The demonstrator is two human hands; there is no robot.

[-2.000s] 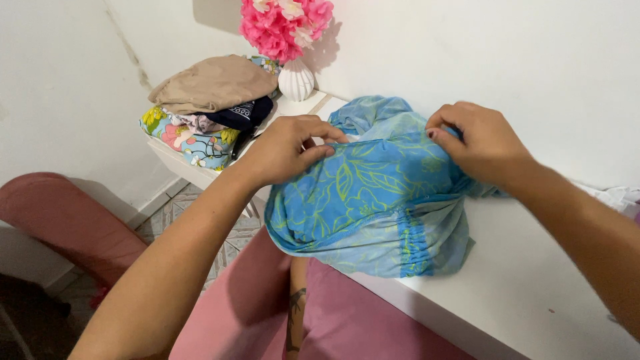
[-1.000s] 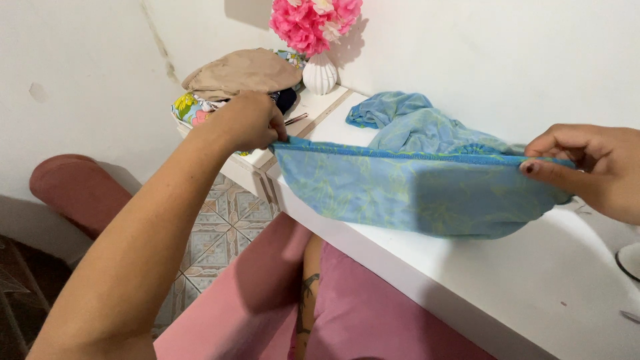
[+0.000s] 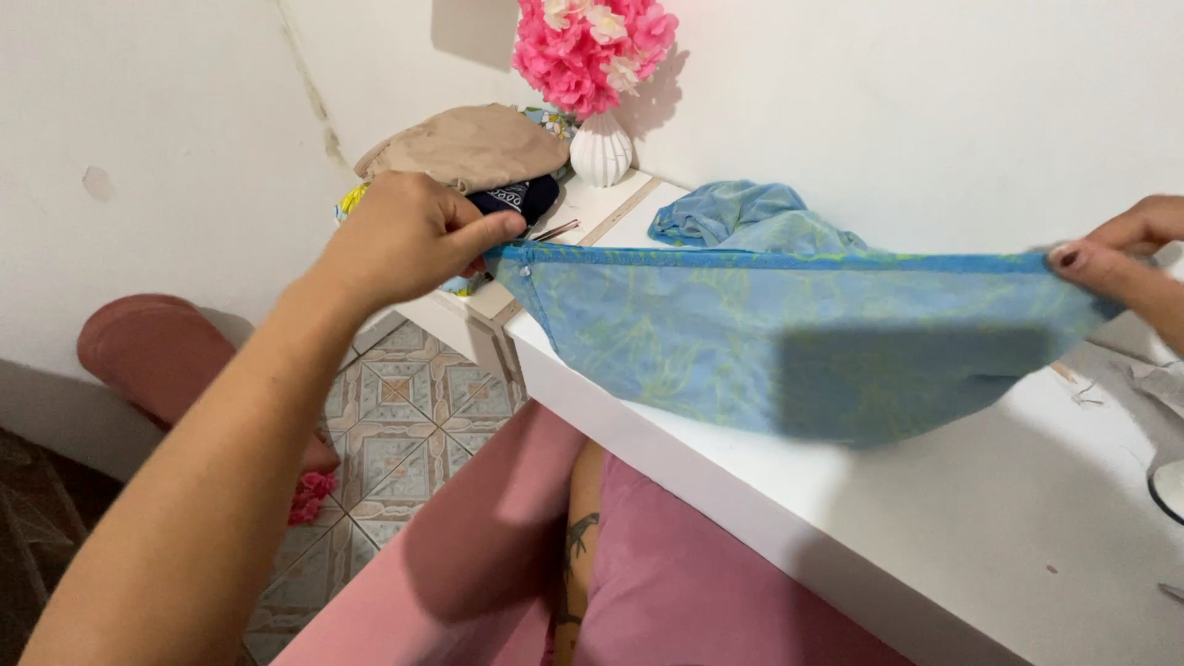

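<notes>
A thin blue fabric piece with a green leafy pattern (image 3: 684, 342) is stretched between my two hands, its darker blue hemmed edge running nearly straight across. My left hand (image 3: 407, 240) pinches one end of that edge between thumb and fingers, beside the folded cloths. At the right border of the view, my right hand (image 3: 1119, 264) pinches the other end, partly cut off by the frame. The fabric hangs below the edge over the white table, with a dark shadow on it. More of the blue cloth (image 3: 754, 217) lies bunched on the table behind the edge.
On the white table (image 3: 906, 546), a white ribbed vase (image 3: 601, 151) holds pink and white flowers (image 3: 592, 46). Left of it lie a beige cloth (image 3: 472, 148), a dark patterned cloth (image 3: 527, 199) and a small metal tool (image 3: 558, 229). Pale fabric (image 3: 1161, 398) and a round object (image 3: 1170, 490) are at the right.
Two seconds ago the cloth lay gathered on the table under both hands. My hands have since moved apart, and the edge is now held taut between them.
</notes>
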